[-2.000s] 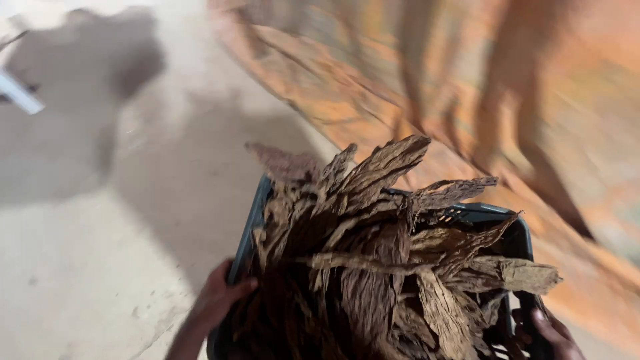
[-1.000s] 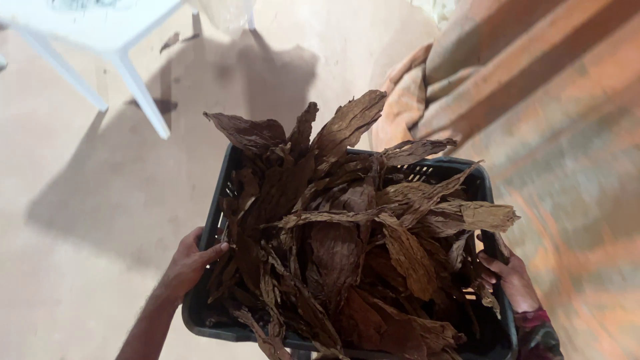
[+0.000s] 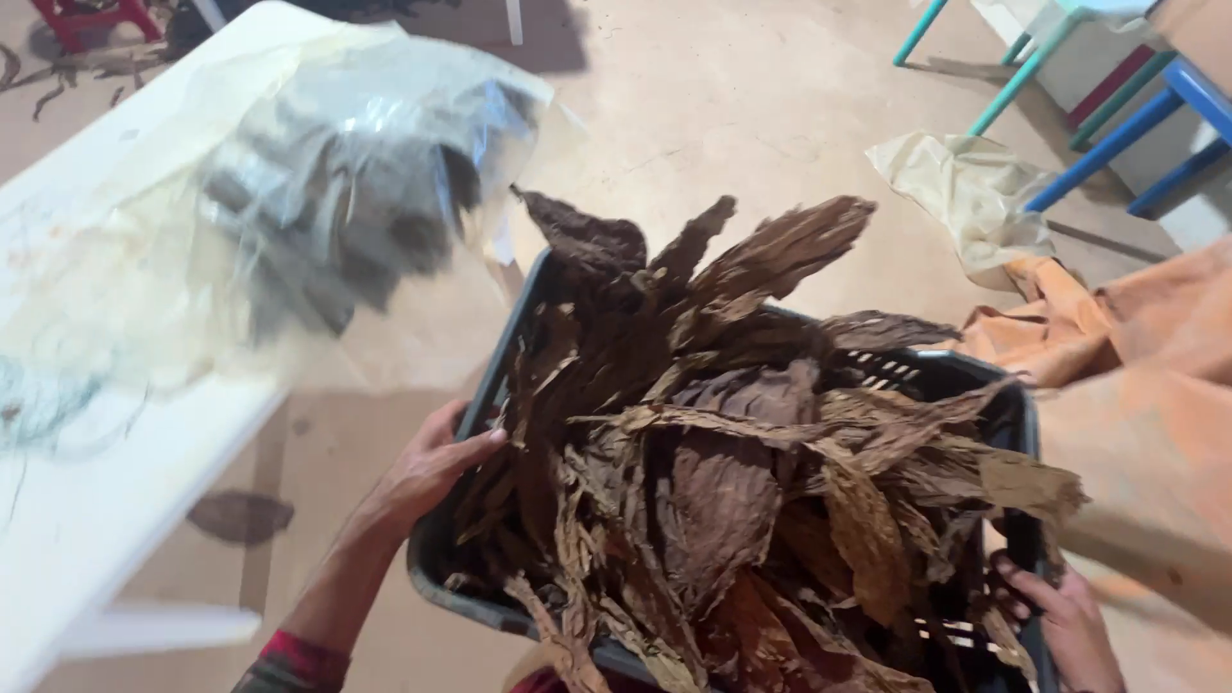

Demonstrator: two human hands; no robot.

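Note:
A dark plastic crate point(image 3: 481, 613) heaped with dried brown leaves point(image 3: 722, 491) fills the lower middle of the view. My left hand point(image 3: 438, 462) grips its left side, the thumb over the rim. On the right side, my right hand point(image 3: 1059, 611) holds the crate with the fingers at an opening in its wall. Several leaves stick out past the far and right rims. Beyond my left hand stands a white table point(image 3: 183, 462), where a clear plastic sheet point(image 3: 356, 125) lies over dark contents that cannot be made out.
An orange tarpaulin point(image 3: 1145, 423) spreads at the right. Behind it are a crumpled pale plastic sheet point(image 3: 962, 202), a blue stool point(image 3: 1107, 144) and green furniture legs point(image 3: 1025, 77). A red stool point(image 3: 96, 14) stands at the far left. A loose leaf point(image 3: 241, 516) lies on the floor by the table.
The view has shifted a lot; the white table, only partly seen at the upper left a second ago, now spans the left side. Both hands have kept hold of the crate.

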